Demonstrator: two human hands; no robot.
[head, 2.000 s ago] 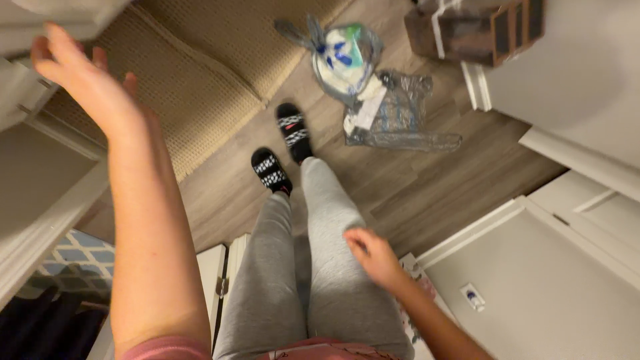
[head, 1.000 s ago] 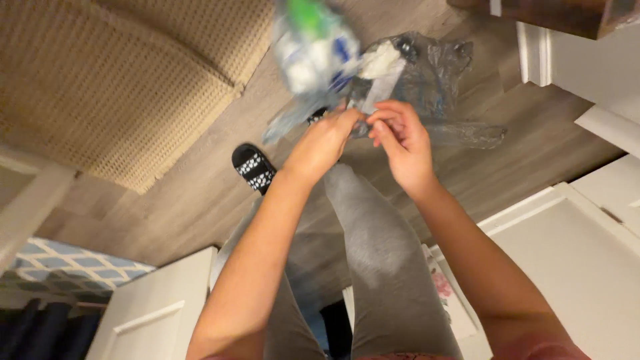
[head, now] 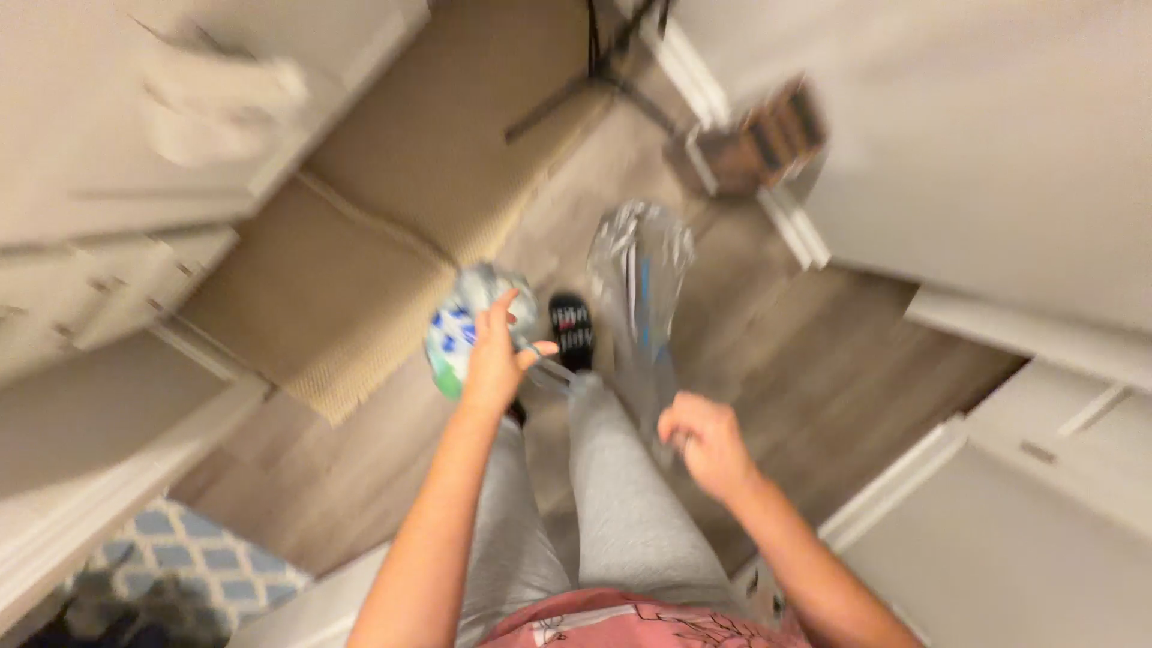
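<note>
My right hand [head: 706,441] is closed on the gathered end of a clear plastic bag [head: 641,279], which stretches away from it over the floor with something white and blue inside. Beside my left hand [head: 504,351], and partly behind it, is a filled plastic bag [head: 454,337] with white, blue and green contents. The left fingers are spread; a thin strand of plastic crosses near the thumb, and whether the hand holds it cannot be told. Between the two bags shows a black slide sandal [head: 572,328] on my foot.
A beige woven rug [head: 360,297] lies ahead on the left. Dark stand legs [head: 601,76] rest near its far edge. A brown box [head: 747,144] sits by the wall at upper right. White cabinets [head: 1044,450] flank the right side, and a blue patterned mat [head: 202,549] is at lower left.
Both bags were on the floor at first. The hands, together a second ago, have moved apart. The clear bag now stretches from my right hand, and the filled bag is beside my left. The view has shifted.
</note>
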